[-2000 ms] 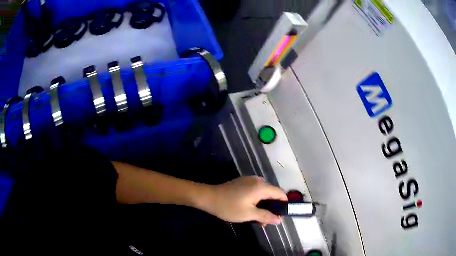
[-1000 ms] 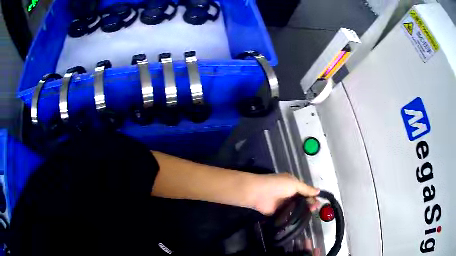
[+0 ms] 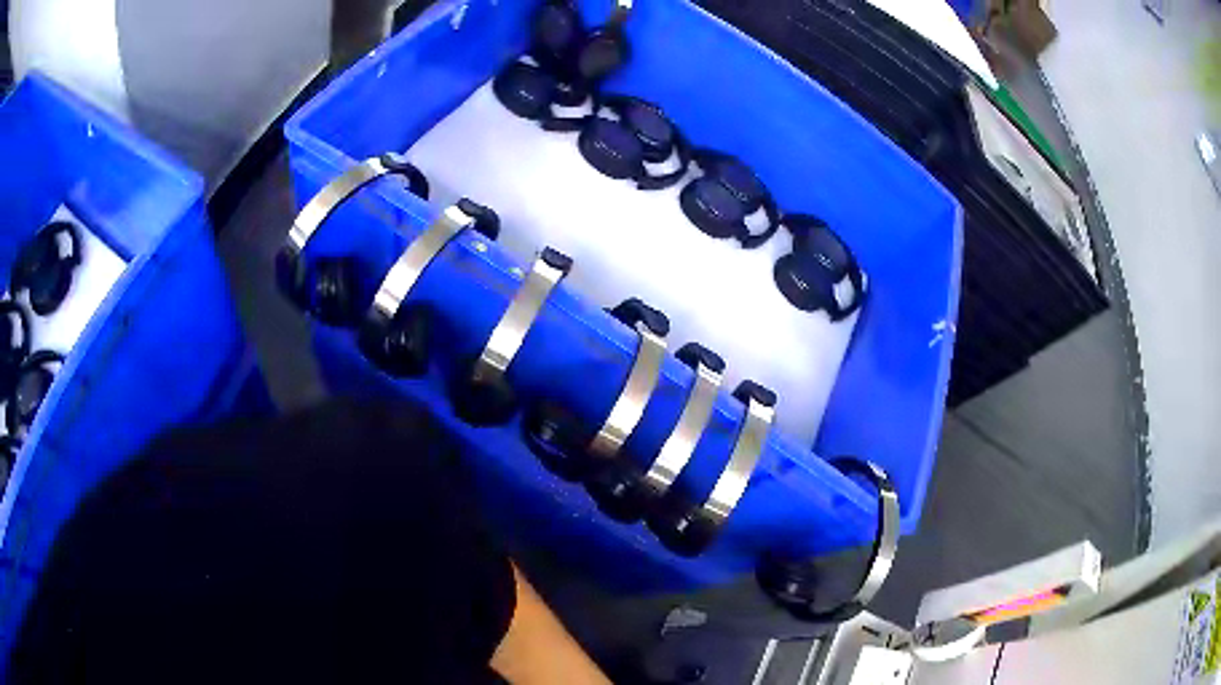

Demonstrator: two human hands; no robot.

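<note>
A blue tote [image 3: 924, 321] fills the middle of the view. Several black headphones with shiny silvery bands [image 3: 518, 325] hang over its near rim, cups on the outside. One pair [image 3: 880, 542] hangs apart at the rim's right end. Inside, more black headphones [image 3: 726, 198] lie in a row along the far side on a white liner [image 3: 576, 221]. My left arm, in a black sleeve with bare forearm, enters from the bottom left. My left hand is cut off by the bottom edge. My right hand is out of the picture.
A second blue tote [image 3: 168, 254] with headphones stands at the left. Stacked black trays [image 3: 1024, 301] are behind the main tote at the right. The white test box's corner, with its upright strip bar [image 3: 1024, 589], shows at the bottom right.
The view has swung left to the totes; most of the test box and its buttons have left the picture. My left hand, earlier holding black headphones by the buttons, is now out of view.
</note>
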